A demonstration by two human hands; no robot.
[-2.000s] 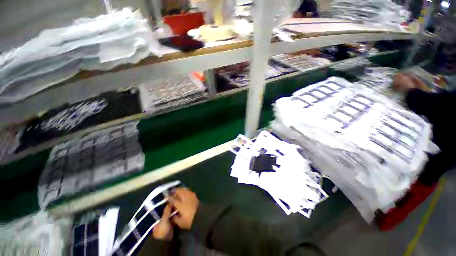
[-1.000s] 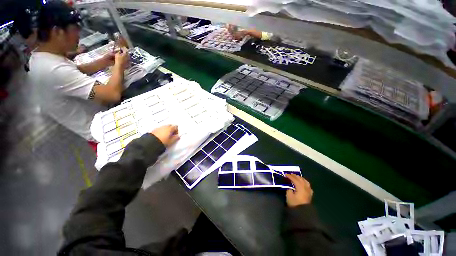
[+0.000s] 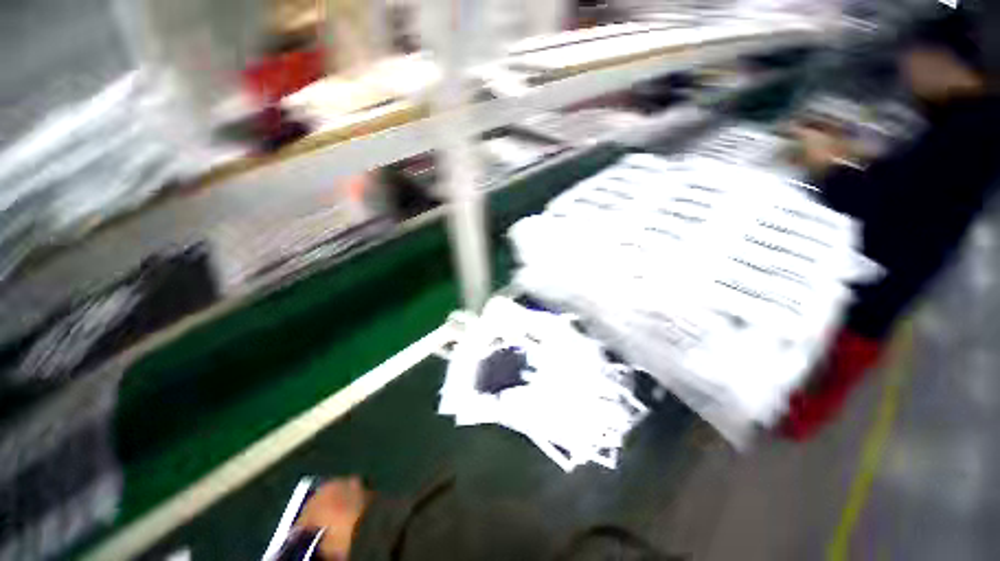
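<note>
The view is strongly blurred. My right hand (image 3: 338, 513) is at the bottom left, cut off by the lower edge, with its dark sleeve running to the right. Its fingers are on a die-cut sheet of pads (image 3: 290, 519), of which a white border and a bit of black show. My left hand is not in view. The waste pile (image 3: 548, 408) of white empty liners lies on the dark bench to the right of my hand, with loose black pieces (image 3: 502, 370) on top.
A tall right tray stack (image 3: 702, 274) with pale wrap stands right of the waste pile. Another person's dark sleeve (image 3: 916, 208) is beyond it. A pale rail (image 3: 329, 411) borders the green conveyor (image 3: 285, 340). A white post (image 3: 466, 219) rises near the pile.
The view has swung right, from the left tray stack and pad sheets to the waste pile and right stack. My left hand has left the picture. The right hand now shows at bottom left.
</note>
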